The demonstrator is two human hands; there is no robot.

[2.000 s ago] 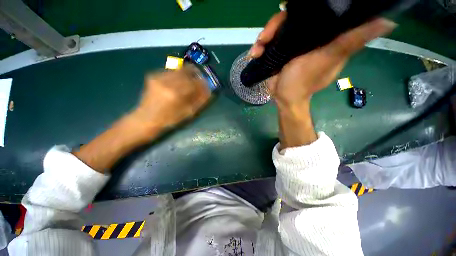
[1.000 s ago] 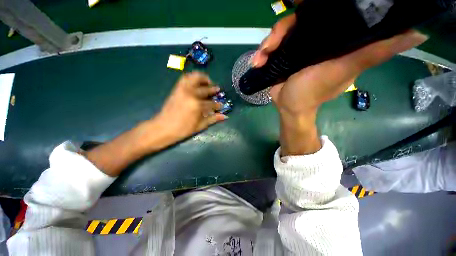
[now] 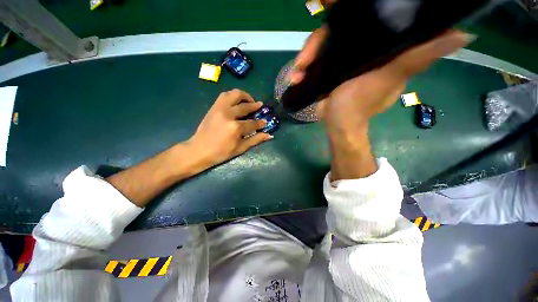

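My left hand [image 3: 221,127] holds a small dark device housing with a blue circuit board [image 3: 269,121] under its fingertips on the green work surface. My right hand [image 3: 368,94] is wrapped around a thick black electric screwdriver [image 3: 342,59], slightly blurred. The screwdriver's lower end is over the left part of the round speckled screw dish [image 3: 308,113], close to the held housing. The bit and single screws cannot be made out. Another housing [image 3: 237,62] lies behind my left hand, with a yellow-and-white battery [image 3: 209,72] beside it.
A third housing [image 3: 425,116] and battery [image 3: 409,99] lie to the right. A clear plastic bag [image 3: 501,109] is at the right edge, near a dark cable. White paper [image 3: 7,124] is at the left edge. A pale metal rail [image 3: 177,44] runs behind, with more yellow-white pieces beyond it.
My left hand has come down and forward from the rear housing and now rests on a housing near the dish. The screwdriver's lower end has shifted slightly left. Pieces beyond the rail moved left.
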